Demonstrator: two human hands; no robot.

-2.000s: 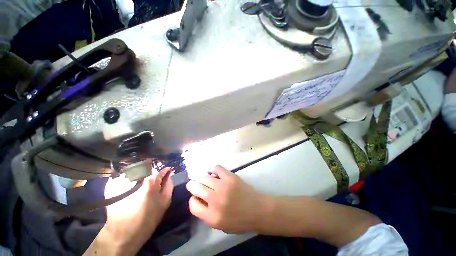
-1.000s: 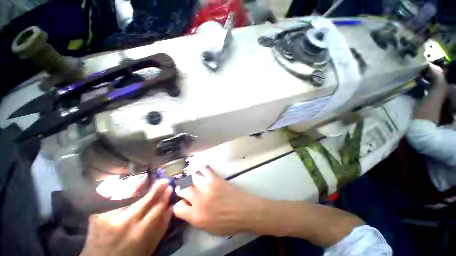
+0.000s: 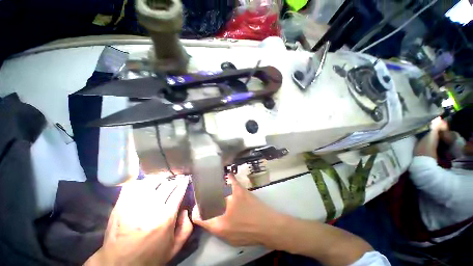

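The cream sewing machine head (image 3: 301, 117) crosses the view, its needle area hidden behind a pale curved guard (image 3: 208, 182). My left hand (image 3: 148, 221) lies left of the guard over dark fabric (image 3: 78, 221), its fingertips washed out by lamp glare. My right hand (image 3: 238, 210) is right of the guard, partly covered by it, its fingers bent around a small grey piece (image 3: 227, 191). The two hands almost meet at the guard. Dark fabric shows between and below them.
Large dark shears (image 3: 150, 111) lie on the machine head, blades pointing left. A tan post (image 3: 168, 47) stands behind them. A yellow-green strip (image 3: 325, 189) wraps the machine's base. White cloth (image 3: 54, 161) lies at left. Another person's sleeve (image 3: 441, 187) is at right, red plastic (image 3: 254, 23) behind.
The view has swung left, so the machine and shears appear farther right and more dark and white cloth shows at left. My left hand is now more in the glare; both hands stay near the needle area.
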